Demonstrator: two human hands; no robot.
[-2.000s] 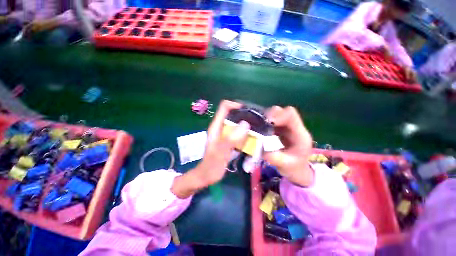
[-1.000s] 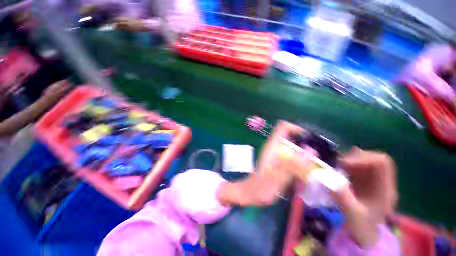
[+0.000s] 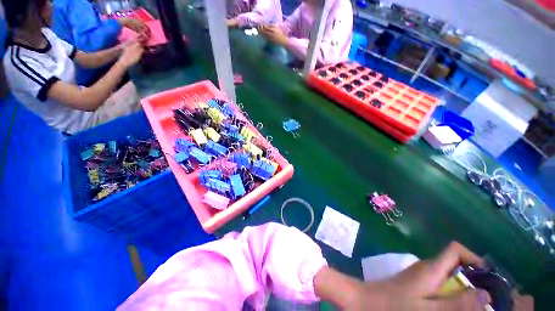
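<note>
My left hand (image 3: 420, 285) is at the lower right, its fingers closed on a dark round unit (image 3: 494, 287) with a yellow binder clip (image 3: 451, 285) on its near left side. My right hand (image 3: 521, 301) shows only as blurred fingers at the unit's right edge; the rest is cut off by the bottom of the picture. A white piece, cloth or paper (image 3: 389, 265), shows behind my left hand. A white paper slip (image 3: 337, 231) and a pale ring (image 3: 297, 214) lie on the green bench.
A pink-red tray (image 3: 182, 193) of mixed clips is at centre left, beside a blue crate (image 3: 125, 203) of clips. A pink clip (image 3: 383, 205) and light blue clip (image 3: 291, 126) lie on the bench. Beyond are a red compartment tray (image 3: 389, 121), cabled parts (image 3: 508, 193), posts and several people.
The view has swung left, so my hands and the unit now sit at the lower right. The right clip tray has left the picture; the blue crate and a seated person show more fully.
</note>
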